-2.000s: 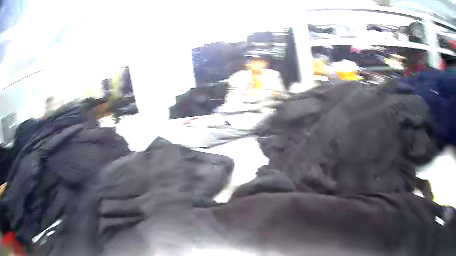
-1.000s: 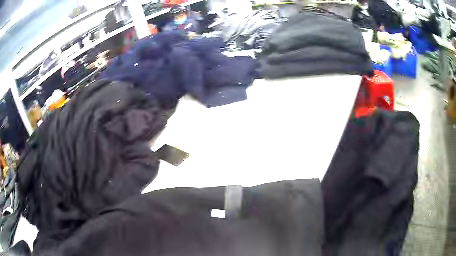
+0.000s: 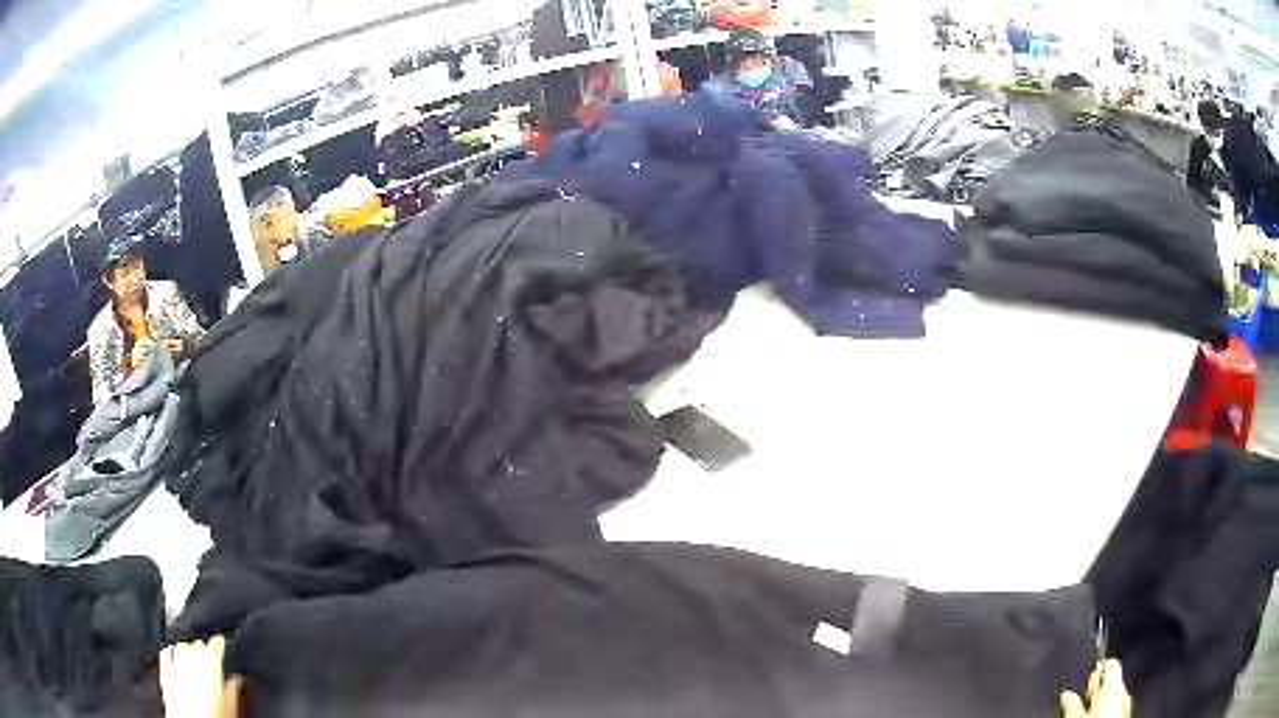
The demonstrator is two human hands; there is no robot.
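Note:
A large plain black garment (image 3: 603,631) lies spread across the near edge of the table, with a small white label (image 3: 832,638) and a grey band beside it. My left hand (image 3: 197,679) is at the garment's left end, fingers on the cloth, cut off by the bottom edge. My right hand (image 3: 1098,693) is at its right end, also cut off. Small thread snips (image 3: 1101,640) point up from my right hand, thin and partly hidden.
A speckled black heap (image 3: 421,379) lies behind the work, navy garments (image 3: 786,211) beyond it. A dark flat rectangle (image 3: 706,436) lies on the white tabletop (image 3: 926,435). Folded black garments (image 3: 1094,232), a hanging black garment (image 3: 1192,575) and a red stool (image 3: 1217,393) are right. Two people sit or stand beyond.
The view has swung right, then partly back left. Both hands have come into view at the garment's ends. The labelled garment now shows farther right in the picture.

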